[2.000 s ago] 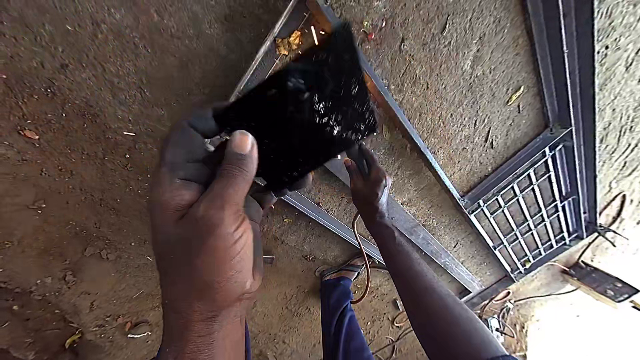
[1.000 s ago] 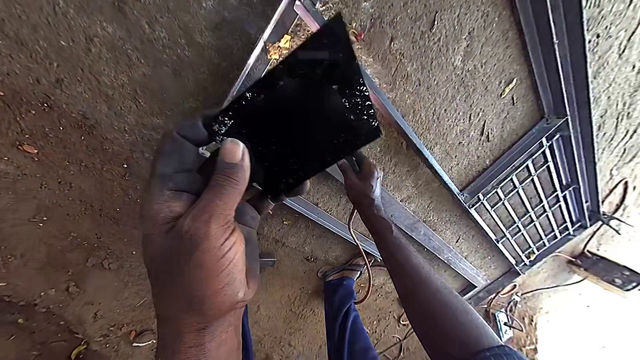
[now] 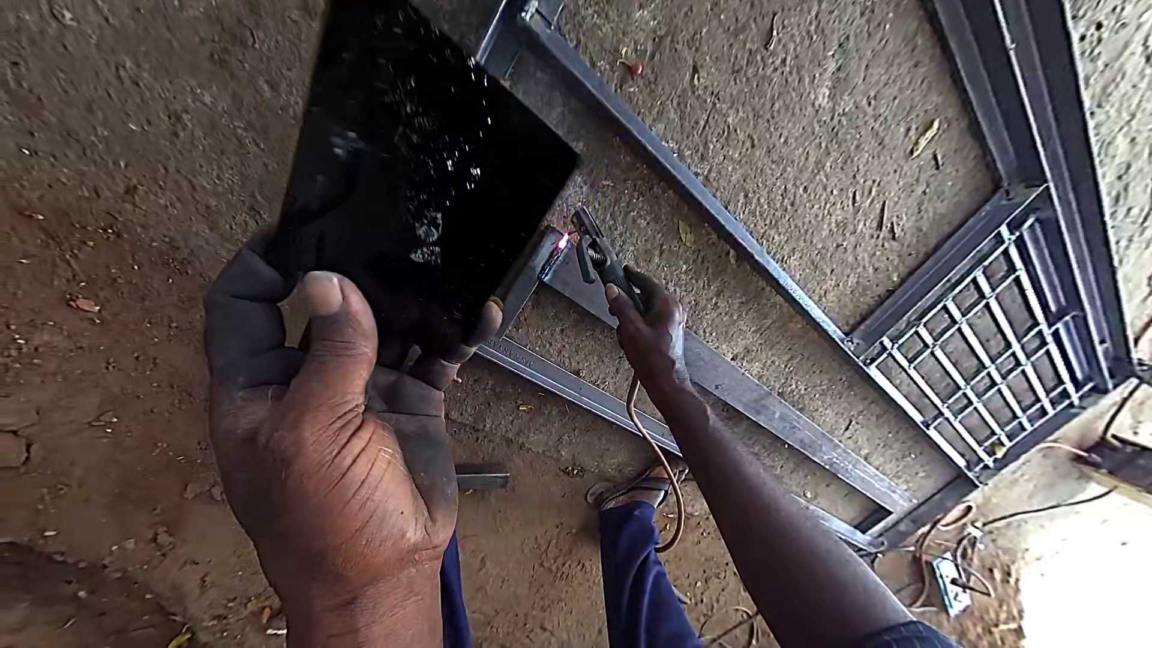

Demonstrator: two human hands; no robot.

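Note:
My left hand (image 3: 333,432) holds a dark welding glass plate (image 3: 423,171) up by its lower edge, thumb in front; it hides part of the metal frame behind. My right hand (image 3: 650,328) grips a welding electrode holder (image 3: 601,252), with a brown cable (image 3: 641,423) running down from it. A bright pink-white glow (image 3: 563,241) shows near the holder's jaws, at the end of a short dark metal piece (image 3: 531,279). Just beside it lies a flat steel bar (image 3: 765,396). A long steel frame bar (image 3: 684,180) runs diagonally past the holder.
A steel grille (image 3: 985,346) sits inside the frame at the right. Another steel bar (image 3: 576,391) crosses above my sandalled foot (image 3: 643,490). A small metal piece (image 3: 483,477) lies on the dirt. Cables and a power strip (image 3: 950,583) are at the lower right, near a dark box (image 3: 1116,468).
A bright glow now shows by the electrode holder, which was largely hidden behind the dark plate before. The plate has tilted differently in my left hand. The view has shifted closer.

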